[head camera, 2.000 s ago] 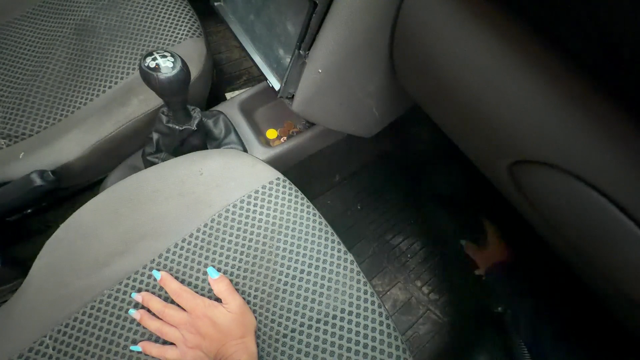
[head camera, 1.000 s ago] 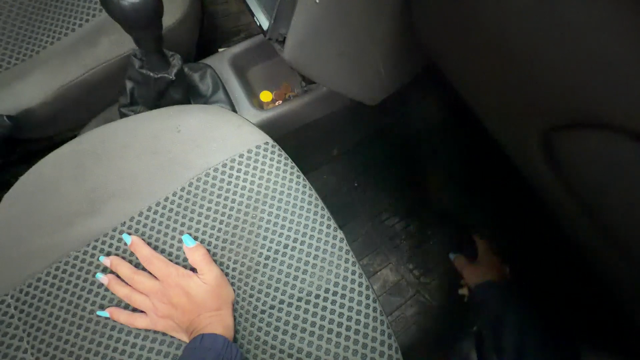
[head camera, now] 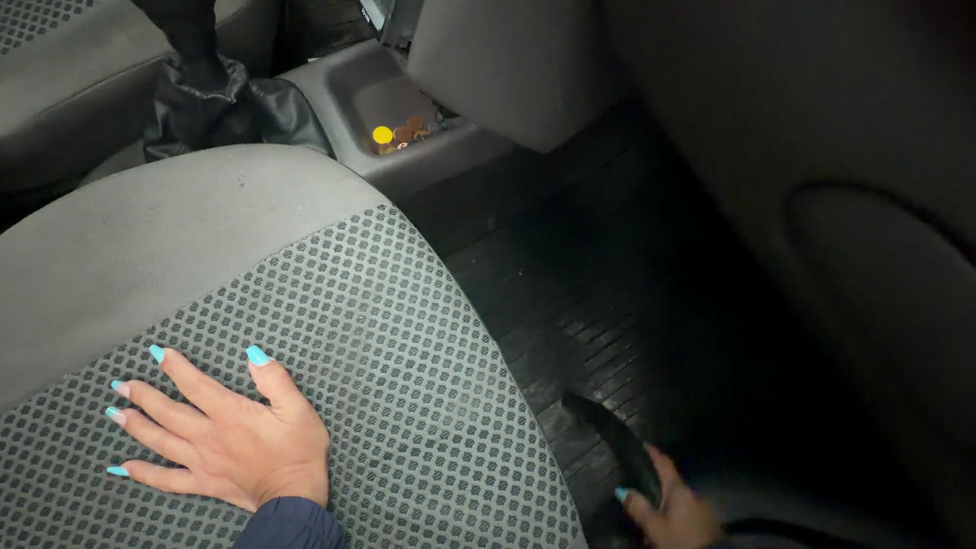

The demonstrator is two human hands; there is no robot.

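Note:
My left hand [head camera: 244, 442] lies flat, fingers spread, on the patterned fabric of the car seat [head camera: 412, 335]. My right hand [head camera: 675, 507] is low at the right, closed around a curved black tube [head camera: 621, 442] that looks like a vacuum hose or its nozzle. The far end of the tube reaches toward the ribbed floor mat [head camera: 564, 335] beside the seat. Dim light and blur hide part of the right hand and of what trails behind it.
A gear lever with a leather boot [head camera: 229, 99] stands beyond the seat. The console tray [head camera: 343, 99] holds coins [head camera: 412, 128] and a yellow disc [head camera: 383, 135]. The dark door panel [head camera: 808, 252] bounds the right side; the dashboard's lower part [head camera: 518, 76] hangs over the footwell.
The black tube now shows in my right hand; one second ago that hand was lower right over the mat with no tube visible. My left hand remains spread on the seat. The view has moved closer.

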